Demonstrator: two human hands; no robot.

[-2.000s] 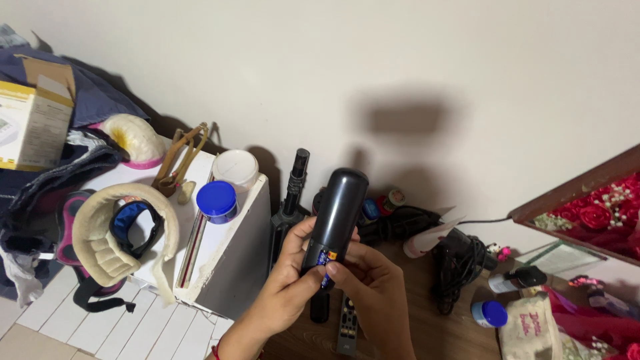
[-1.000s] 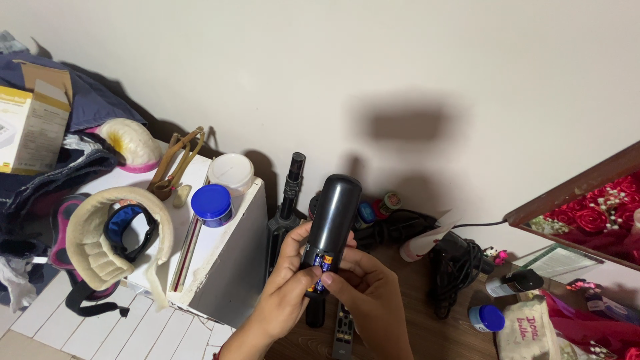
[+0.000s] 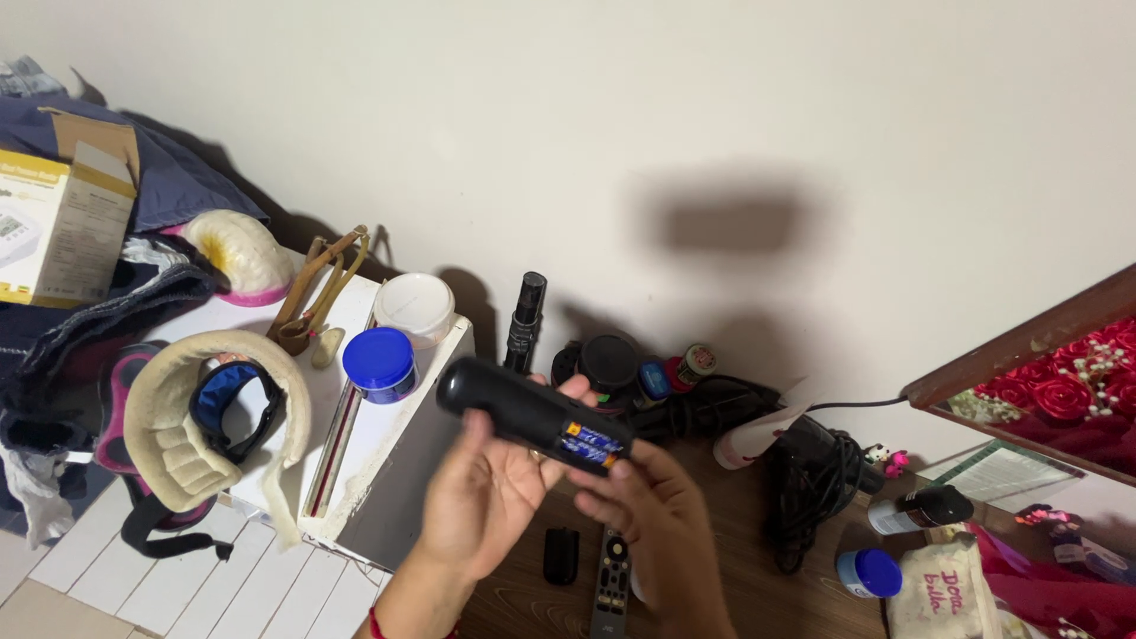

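A black rounded handheld device (image 3: 524,404) lies tilted across both hands, its battery bay uncovered. Two blue-and-orange batteries (image 3: 590,444) show in the bay at the device's right end. My left hand (image 3: 493,493) supports the device from below, palm up, with the thumb on its near side. My right hand (image 3: 652,515) holds the right end, its fingertips beside the batteries. Below the hands, a small black cover-like piece (image 3: 561,556) and a grey remote control (image 3: 611,581) lie on the brown wooden surface (image 3: 506,577).
On a white cabinet (image 3: 444,373) at left stand a blue-lidded jar (image 3: 380,362), a white-lidded tub (image 3: 414,306), a wooden slingshot (image 3: 315,293) and a beige neck brace (image 3: 155,426). Coiled black cables (image 3: 812,488), a spray can (image 3: 919,508) and a framed rose display (image 3: 1056,382) are at right.
The device has turned from nearly upright to lying across my hands, its rounded end now pointing left. My left hand has opened out palm up beneath it.
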